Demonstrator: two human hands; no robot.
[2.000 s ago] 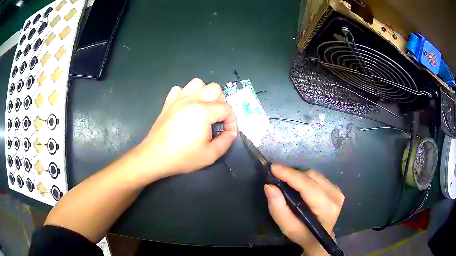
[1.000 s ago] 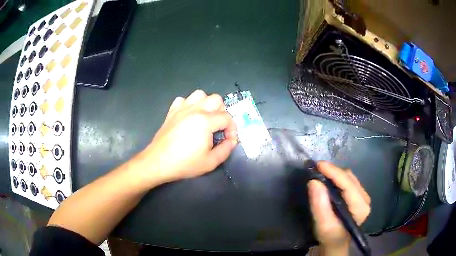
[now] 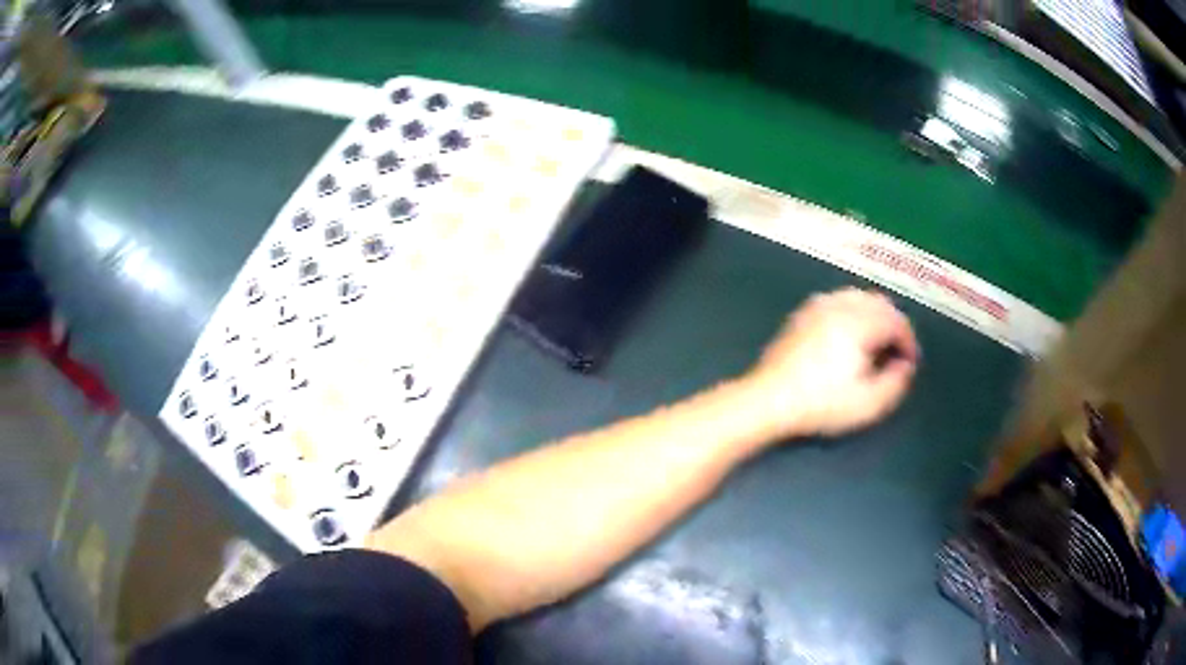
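Observation:
My left hand point(image 3: 843, 364) is bare, with its fingers curled closed, over the bench near the white strip. It is blurred. A small dark spot shows between the thumb and fingers; I cannot tell whether it is a held part or a gap. No circuit board shows at the hand. My right hand and the soldering iron are out of the picture. The white foam tray point(image 3: 449, 279) lies left of my forearm, with rows of small round dark parts and several tan emptied pockets.
A black smartphone point(image 3: 618, 260) lies beside the tray's right edge. The green conveyor belt point(image 3: 780, 117) runs behind the white strip with red lettering point(image 3: 930, 279). The fume extractor fan point(image 3: 1073, 552), brown cardboard point(image 3: 1132, 351) and a blue item point(image 3: 1167, 543) stand at the right.
The view has swung left and up toward the tray and belt. My left hand has moved from beside the board toward the belt. The board, right hand and iron have left the picture.

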